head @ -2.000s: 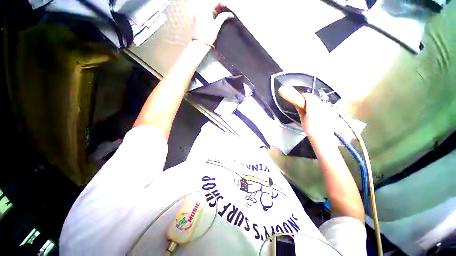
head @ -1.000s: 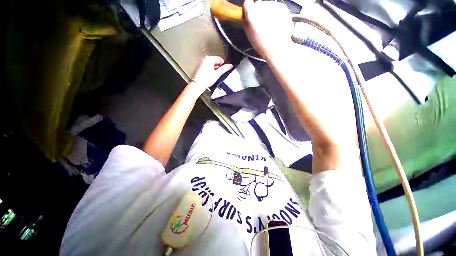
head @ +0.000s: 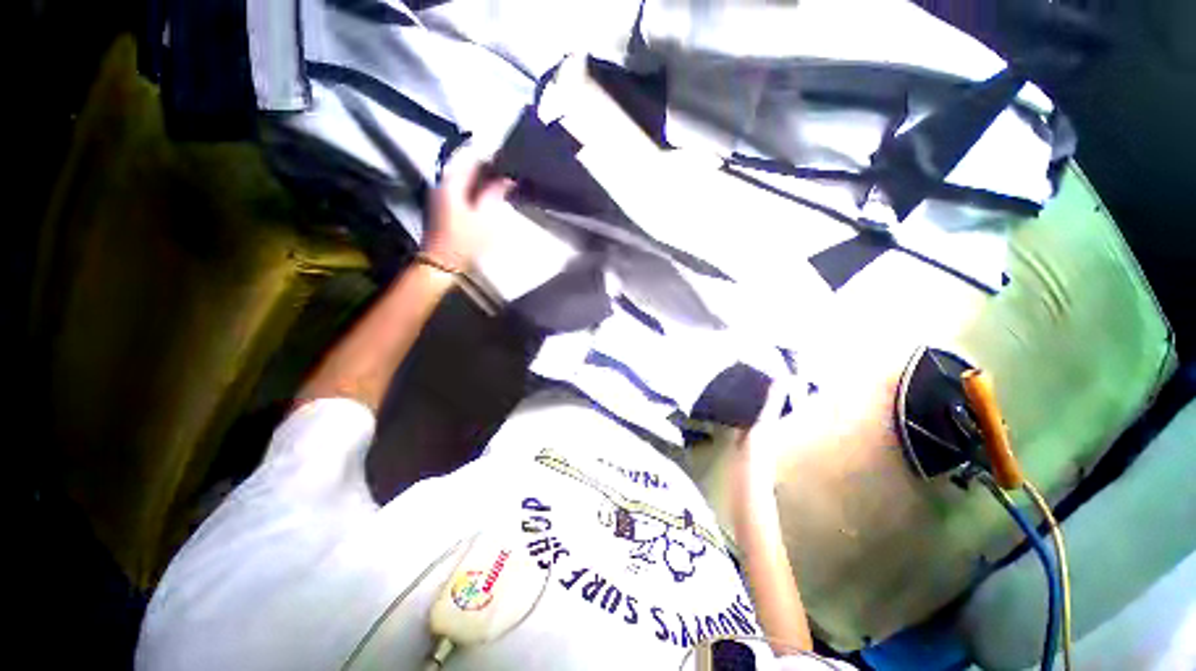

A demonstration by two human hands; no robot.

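Observation:
A dark and white garment panel (head: 577, 291) lies folded and partly blurred across the near left of the table, between my two hands. My left hand (head: 459, 216) is at its far left end, blurred; its grip is unclear. My right hand (head: 771, 400) is at its near right end beside a dark patch, washed out by glare; its fingers are hard to make out. The steam iron (head: 934, 413) rests on the table at the right, out of my hands, with its orange handle (head: 992, 429) toward the right.
A heap of black and white panels (head: 839, 118) covers the far side of the table. More layered cloth (head: 354, 118) lies at the far left edge. A blue hose (head: 1045, 564) and a tan cable run from the iron to the lower right. A yellow-brown covered object (head: 223, 393) stands left.
The iron has moved from my right hand to the table's right side, released. My right hand has come back to the near end of the panel. My left hand has moved left; the cloth has shifted.

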